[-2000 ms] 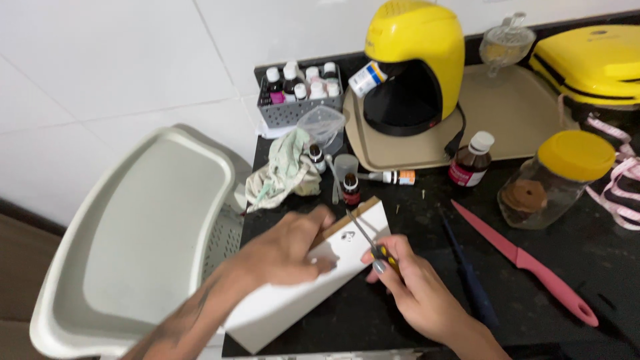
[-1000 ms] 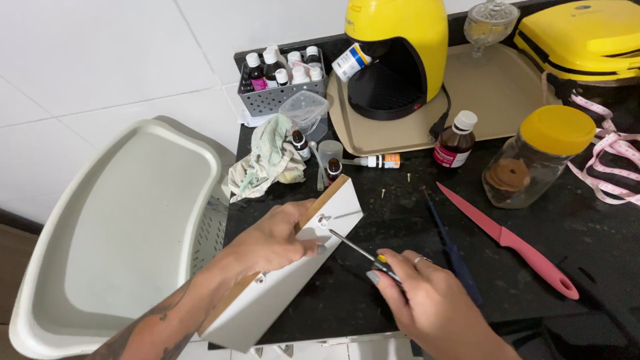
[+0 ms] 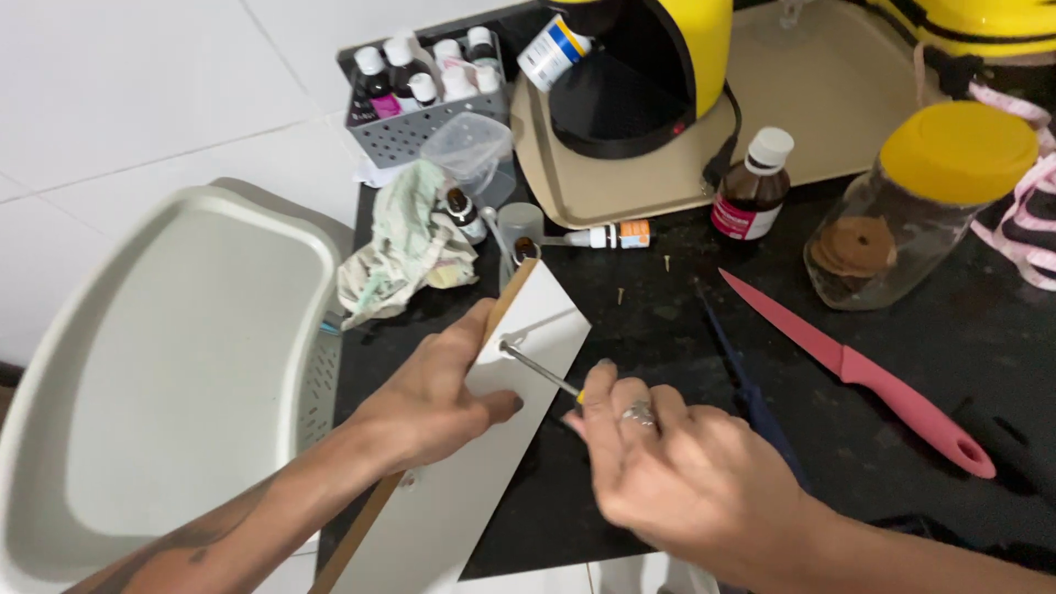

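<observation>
My left hand (image 3: 445, 396) grips a white board with brown edges (image 3: 487, 462) near its upper end, with the thumb on the white face. The board slants up from the lower left over the black countertop. My right hand (image 3: 676, 470) is closed around the handle of a screwdriver (image 3: 540, 371); only a bit of yellow handle shows. The screwdriver's tip meets a small fitting (image 3: 502, 346) by the board's brown edge. Another small fitting (image 3: 408, 478) sits lower on the same edge. Two small screws (image 3: 667, 262) (image 3: 620, 295) lie on the countertop beyond the board.
A pink knife (image 3: 883, 388) and a dark blue knife (image 3: 755, 396) lie right of my right hand. Behind are a yellow-lidded jar (image 3: 916, 206), a brown bottle (image 3: 751, 190), a tray (image 3: 767, 82) and a crumpled cloth (image 3: 404, 239). A light grey plastic tub (image 3: 190, 363) stands left.
The screwdriver, earlier pointing down at the board's top end, now reaches the fitting from the lower right. My right hand has turned and closed over the handle. The view has moved closer.
</observation>
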